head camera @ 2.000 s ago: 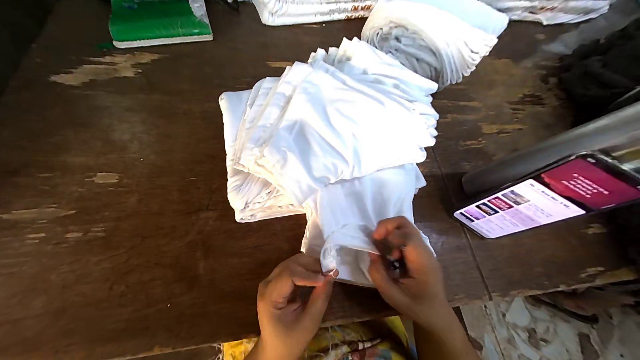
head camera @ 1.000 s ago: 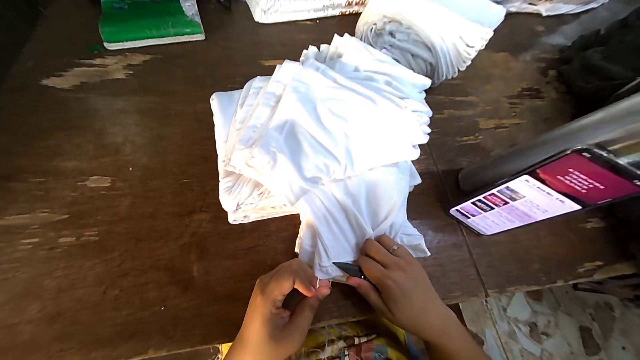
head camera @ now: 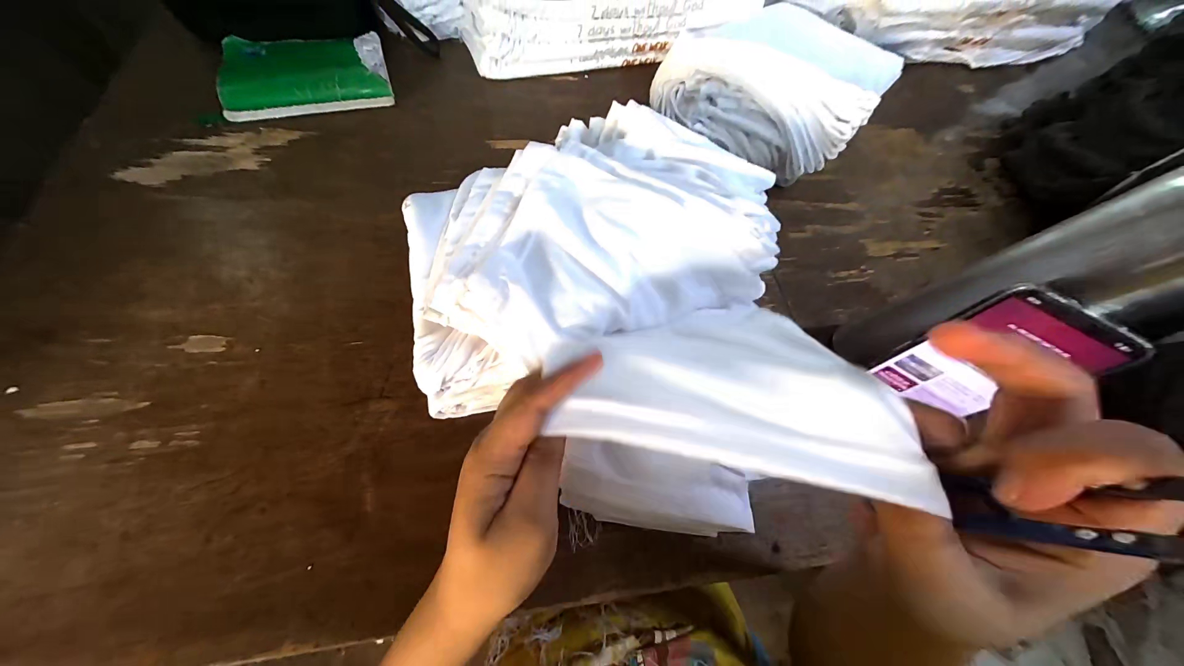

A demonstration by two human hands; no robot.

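A white fabric piece [head camera: 740, 398] is stretched between my two hands, its hemmed edge toward me. My left hand [head camera: 509, 490] pinches its left end between thumb and fingers. Blurred at the right, my right hand [head camera: 1027, 490] grips the other end and also holds a dark cutting tool [head camera: 1064, 536], perhaps thread snips, in the palm. Behind the stretched piece lies a fanned stack of folded white fabric [head camera: 610, 231]. More white fabric [head camera: 657, 490] rests under it at the table edge, with loose threads hanging.
The worn wooden table [head camera: 231, 462] carries a green booklet [head camera: 305, 79], a folded white fabric bundle [head camera: 777, 88] and printed white cloth stacks [head camera: 610, 32] at the back. A lit phone [head camera: 1027, 342] leans against a metal cylinder [head camera: 1036, 250] at right. Patterned yellow cloth [head camera: 629, 629] is below the edge.
My right hand has moved away to the right, drawing the fabric edge out wide and up. One second ago both hands were close together at the table edge.
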